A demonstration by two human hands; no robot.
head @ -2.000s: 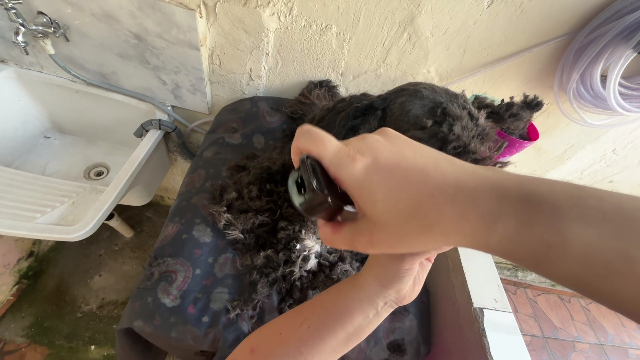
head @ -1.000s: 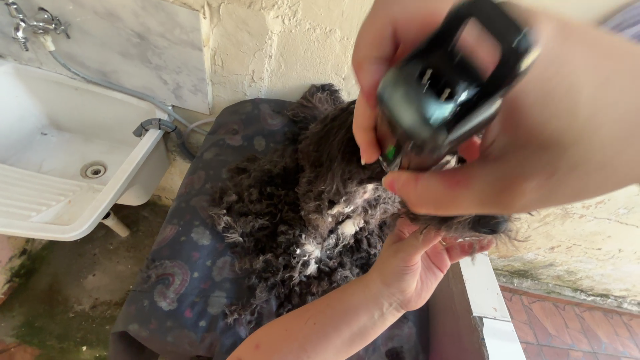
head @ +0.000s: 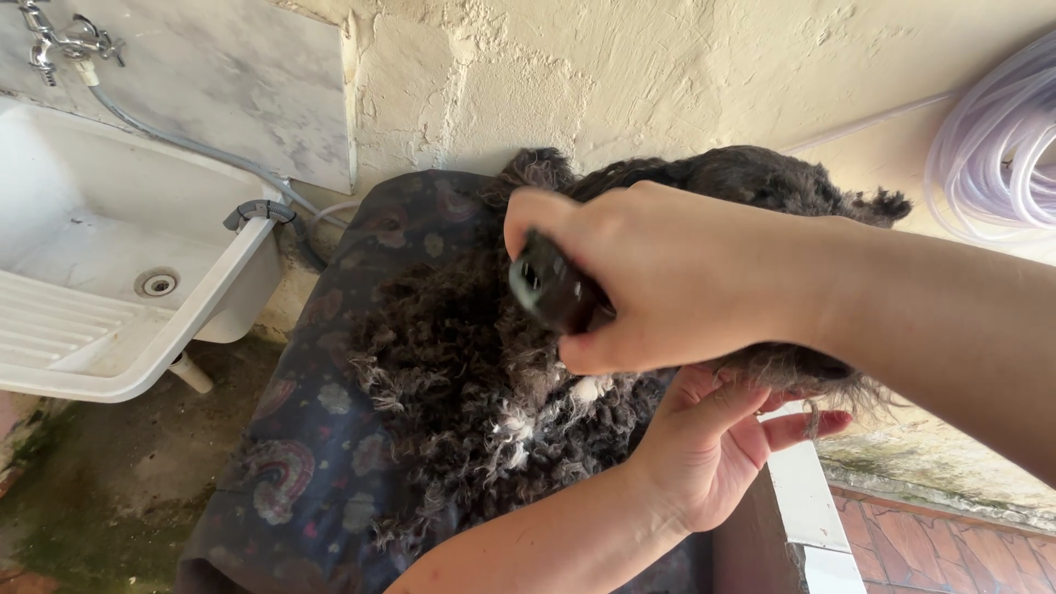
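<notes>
A dark, curly-haired dog lies along the wall, partly hidden by my right arm. My right hand is closed around black electric hair clippers, over the dog's near side; the blade end is hidden. Below it, my left hand is palm up, touching a shaggy hanging part of the dog, which I cannot name surely. Its thumb is bent and one finger extends under loose strands; the other fingers are partly hidden. A heap of dark clipped hair with pale tufts lies left of my hands on a patterned dark cloth.
At left stands a white laundry sink with a metal tap and a grey hose above. A coil of clear tubing hangs on the rough wall at right. A white-topped ledge edges the right side of the cloth.
One second ago the clippers were higher and further right, nearer the camera; my right hand has carried them down and left, over the dog's side. My left hand stays low, beside the shaggy part.
</notes>
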